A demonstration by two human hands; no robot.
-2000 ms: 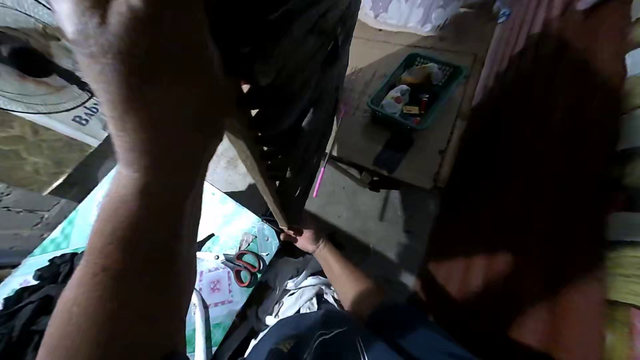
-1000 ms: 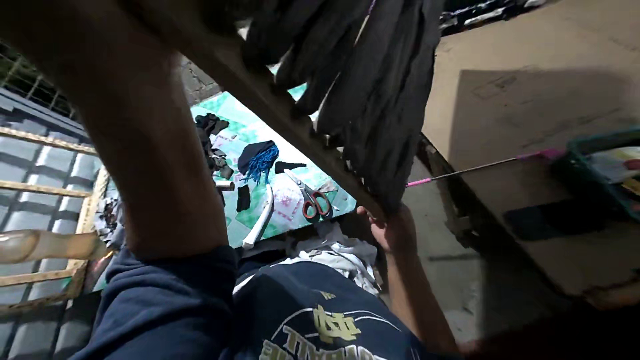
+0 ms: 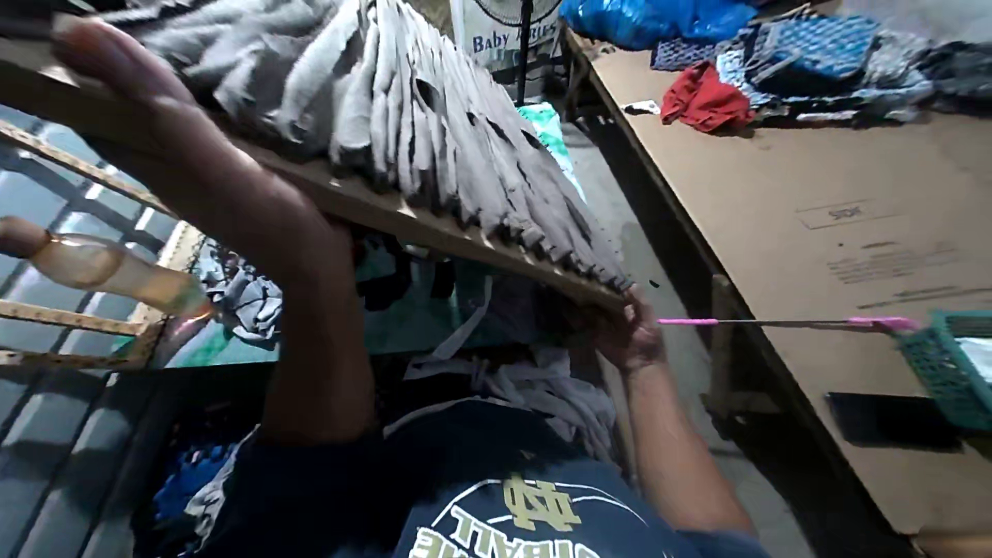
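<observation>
A long wooden bar [image 3: 457,236] slants across the view, high at the left and lower toward the middle. Many grey cloth strips [image 3: 434,132] are fixed side by side along it. My left hand [image 3: 194,155] is close to the camera, its palm and thumb against the bar's upper left part; its other fingers are hidden. At the bar's lower end, my right hand [image 3: 632,333] grips the wood, fingers curled around it. White and grey cloth scraps [image 3: 535,387] are bunched near my waist, below the bar.
To the right is a cardboard-topped table [image 3: 775,201] with a red cloth [image 3: 705,99], patterned fabric [image 3: 821,58], a green plastic basket [image 3: 942,372] and a dark flat object [image 3: 891,421]. A pink-ended thin rod [image 3: 783,322] juts past its edge. A plastic bottle [image 3: 108,271] is at left.
The bar has tilted nearer to level, and the cloth strips now show above it, lit grey. The view has swung considerably. Both hands are still at the bar.
</observation>
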